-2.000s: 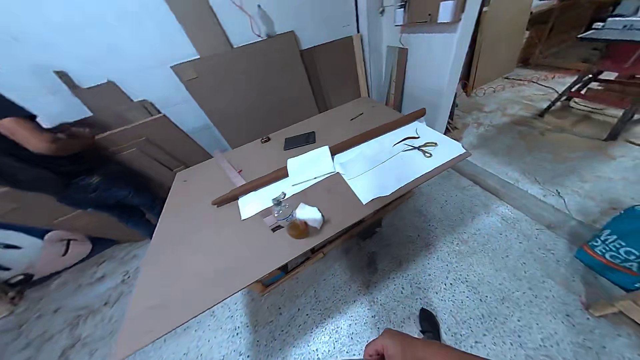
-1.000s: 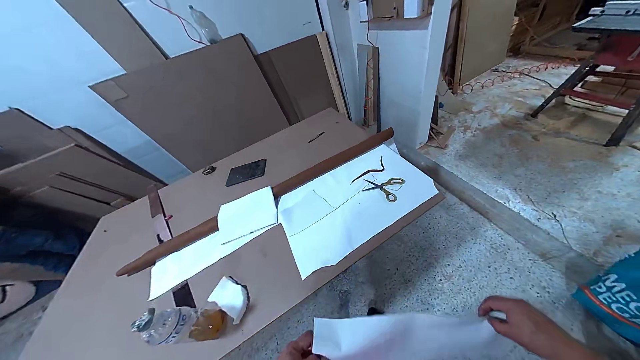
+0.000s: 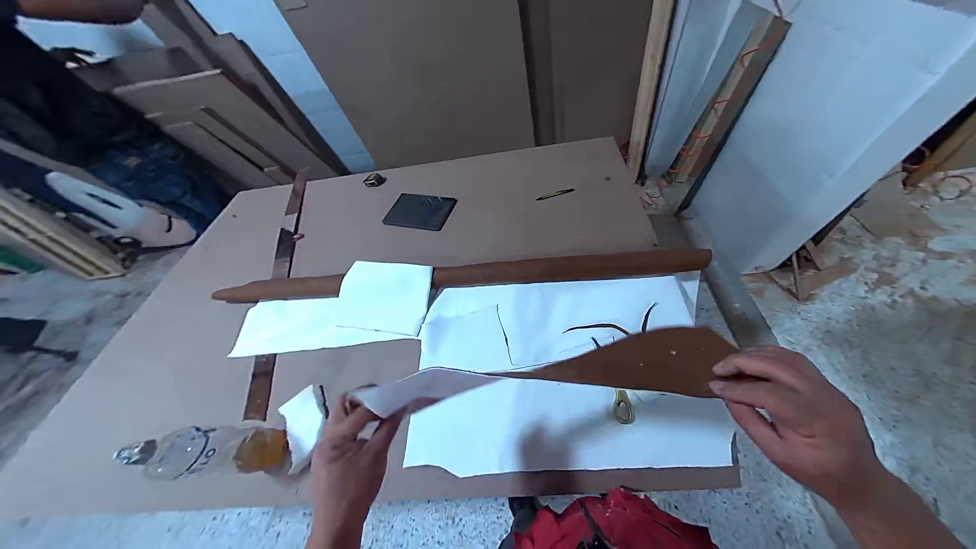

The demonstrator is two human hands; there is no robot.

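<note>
Between my two hands stretches a twisted strip of sheet material [image 3: 648,362], brown on one face and white on the other. My left hand [image 3: 354,446] pinches its white end, and my right hand [image 3: 793,415] grips the brown end. Below the strip lies a large white sheet [image 3: 564,435] with drawn lines. Scissors with yellow handles [image 3: 624,408] rest on that sheet, their blades partly hidden by the strip. Thin dark offcuts [image 3: 598,327] lie beyond. A long brown roll [image 3: 564,268] runs along the sheet's far edge, with a smaller white piece [image 3: 387,297] overlapping it.
On the brown tabletop [image 3: 488,221] are a dark flat tablet-like object [image 3: 419,211], a pen or pencil [image 3: 555,194] and a small tape measure [image 3: 374,180]. A clear bottle [image 3: 187,451] lies at the near left beside a crumpled white piece [image 3: 303,423]. A person [image 3: 69,114] is at the upper left.
The piece in my hands showed white one second ago; now it is twisted, with brown showing at the right. Both hands are raised over the table. The view has moved closer to it.
</note>
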